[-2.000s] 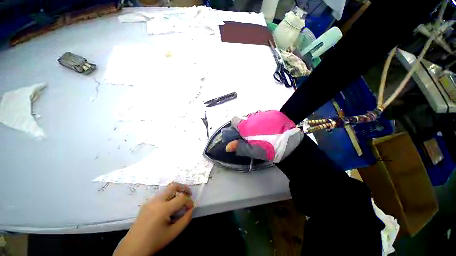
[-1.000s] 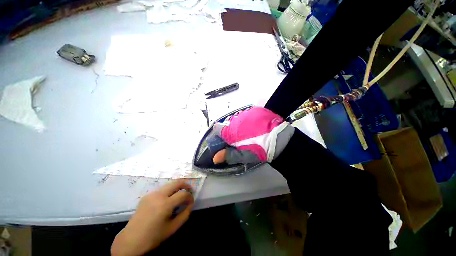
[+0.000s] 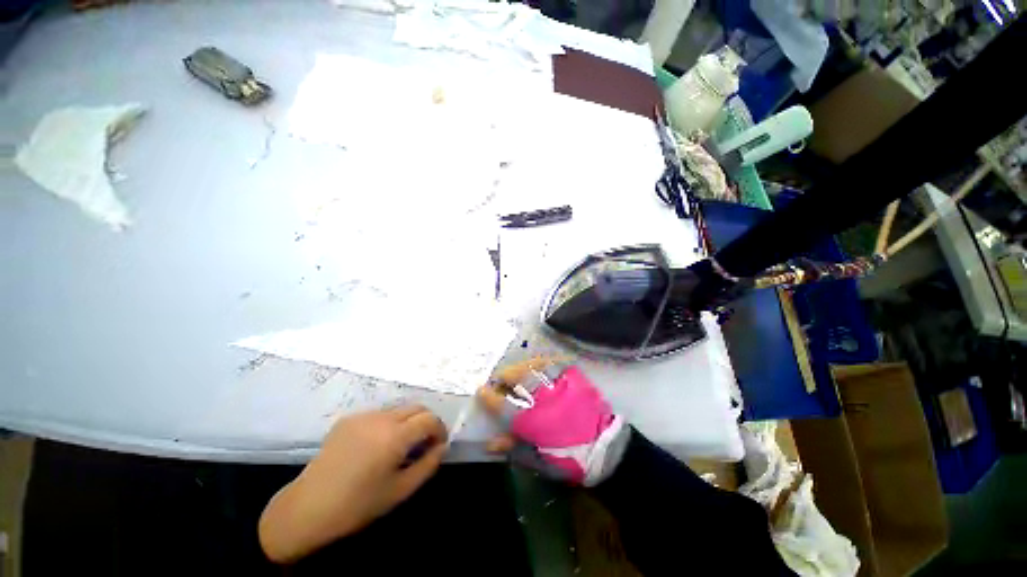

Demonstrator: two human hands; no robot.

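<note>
White eyelet-like fabric piece [image 3: 389, 348] lies near the table's front edge, pointed end left. My bare left hand [image 3: 358, 471] is at the edge below it, thumb and fingers closed on a narrow white strip [image 3: 457, 415] leading toward the fabric's right corner. My right hand [image 3: 560, 423], in a pink, white and grey fingerless glove, is off the iron, fingertips beside that corner; whether they grip anything is unclear. The dark pointed iron [image 3: 617, 307] rests on the table above my right hand. Dark snips [image 3: 536, 216] and a thin dark tool [image 3: 497, 268] lie beyond the fabric.
More white pieces cover the table [image 3: 169, 338] centre and back. A folded grey-brown tool [image 3: 226, 74] and a curved white piece [image 3: 77, 158] lie left. Dark-handled scissors [image 3: 676, 192], a cream bottle [image 3: 703, 92], blue bins and a cardboard box [image 3: 890, 473] are at right.
My right hand has let go of the iron and moved down and left beside my left hand. The iron now stands farther right. The view has shifted, moving the table items right and up.
</note>
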